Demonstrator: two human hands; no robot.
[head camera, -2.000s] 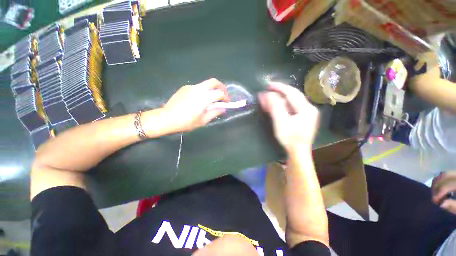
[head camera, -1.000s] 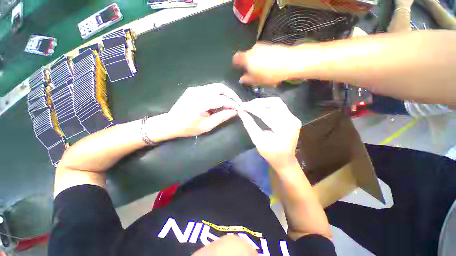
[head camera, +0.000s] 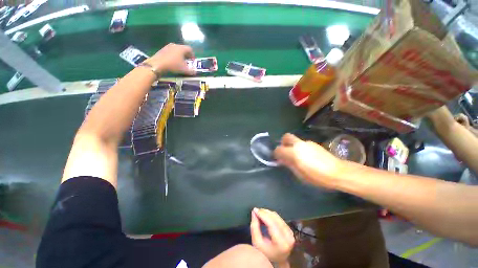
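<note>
My left hand (head camera: 175, 57) is over the green belt, its fingertips closed on the left end of a phone circuit board (head camera: 205, 65). My right hand (head camera: 273, 235) is low at the bench's front edge, loosely curled with a gap between thumb and fingers, and nothing shows in it. Stacked LCD modules (head camera: 149, 118) with orange edges lie on the bench under and beside my left arm. A shorter stack (head camera: 187, 99) lies to their right. Another person's hand (head camera: 301, 157) reaches in from the right, blurred, beside a pale curved strip (head camera: 257, 150).
More phone boards lie on the belt, one (head camera: 246, 70) right of my left hand. An orange drink bottle (head camera: 314, 81) leans by a cardboard carton (head camera: 403, 73) at the back right. A round pot (head camera: 347, 148) is partly behind the other person's forearm. A thin pale line (head camera: 166, 175) lies on the bench.
My hands were together at mid-bench. My left has moved forward to the belt and my right back to the front edge. The other person's hand is now lower. The view has shifted towards the belt.
</note>
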